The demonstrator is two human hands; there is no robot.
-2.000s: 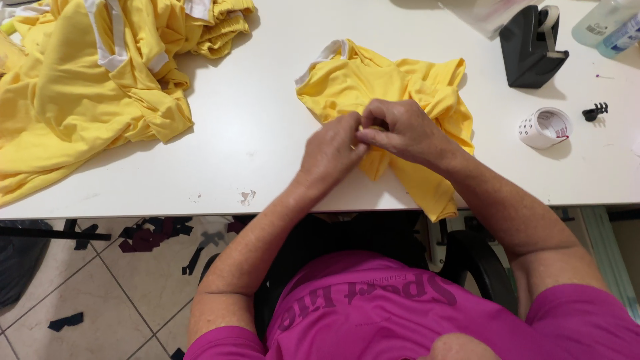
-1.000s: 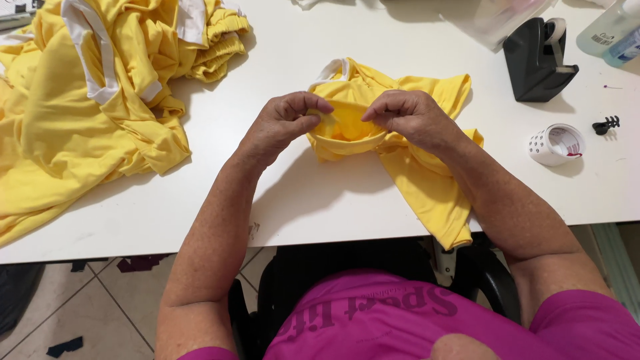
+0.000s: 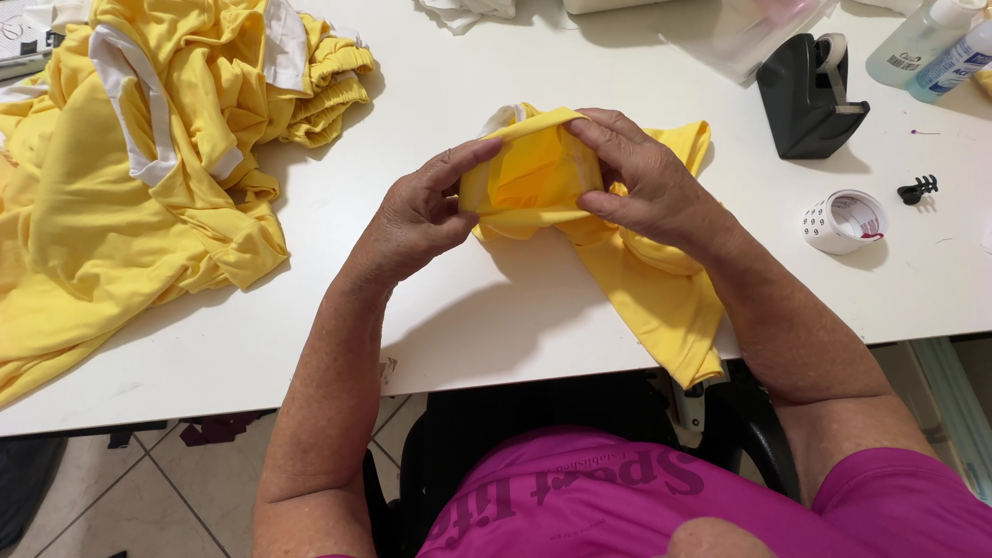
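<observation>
A small yellow garment with some white fabric [image 3: 663,298] lies partly on the white table, one end hanging down to the table's front edge. My left hand [image 3: 426,205] grips the left side of its opening, thumb below and fingers above. On the right side of the same opening, my right hand [image 3: 639,178] holds the fabric between thumb and fingers. The opening is spread and faces up towards me, showing the inside of the cloth. Fingertips inside the fold are partly hidden.
A heap of yellow garments with white trim [image 3: 101,209] covers the table's left side. At the right stand a black tape dispenser [image 3: 802,108], a white cup-like container [image 3: 843,222], a small black hair clip [image 3: 917,190] and bottles [image 3: 914,43]. Dark fabric scraps [image 3: 221,428] lie on the tiled floor.
My hands, close together two seconds ago, have moved apart. The garment's opening is now stretched wide between them and turned more towards me.
</observation>
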